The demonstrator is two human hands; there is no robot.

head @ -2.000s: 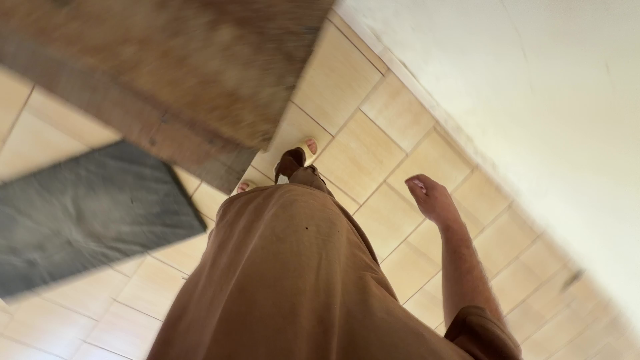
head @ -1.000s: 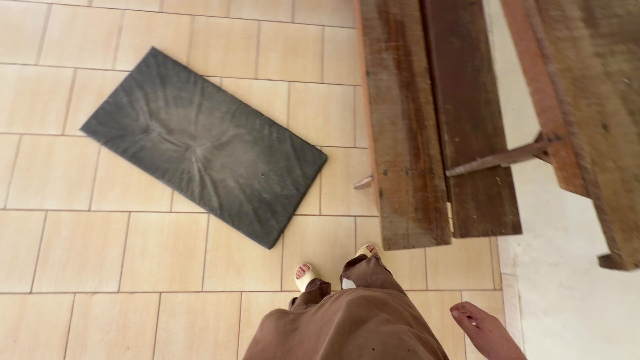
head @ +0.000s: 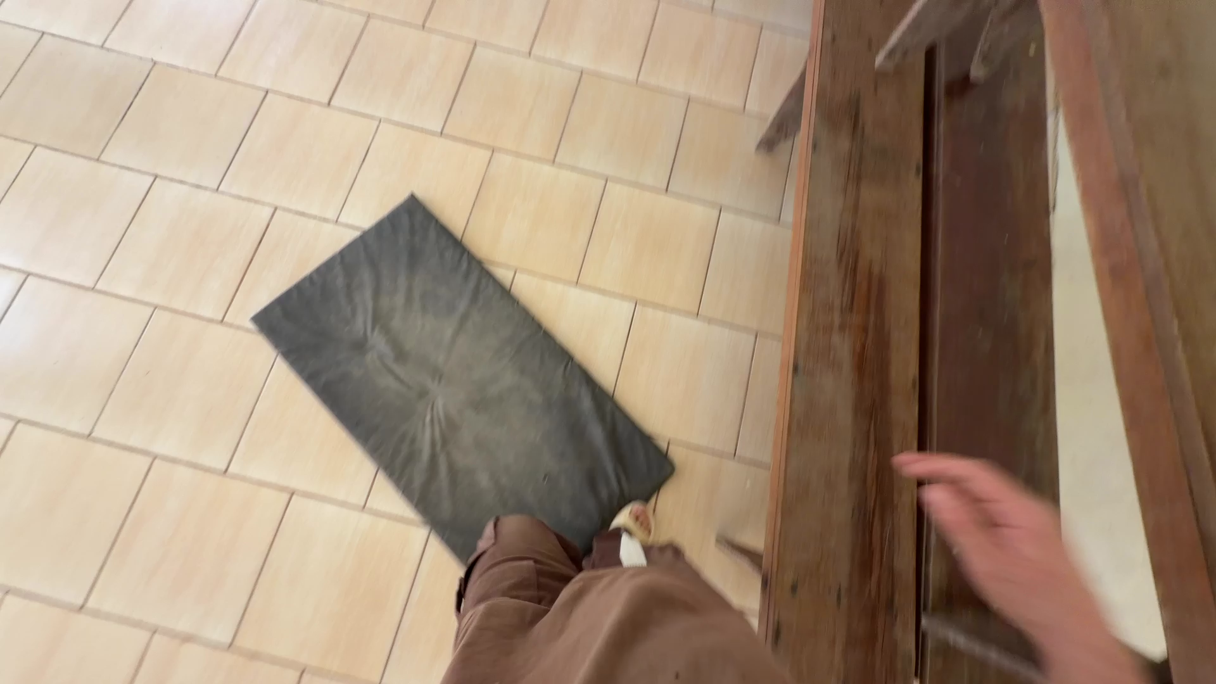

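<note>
My right hand, somewhat blurred, is at the lower right over the plank seat of a wooden bench. Nothing is held in it, and its fingers look extended; whether it touches the wood cannot be told. Left of the bench a dark grey padded mat, creased at its middle, lies flat on the tiled floor, slanting across the view. Its near edge is partly hidden by my brown clothing and legs. My left hand is out of the frame.
Beige floor tiles surround the mat. A wooden bench leg sticks out at the left side of the seat. Along the right edge runs a higher wooden board, with a pale strip between it and the seat. One sandalled foot is beside the mat.
The view has turned and shifted. My feet and clothing have come up to the mat's near end, where a second ago they were apart from it. My right hand is now over the bench.
</note>
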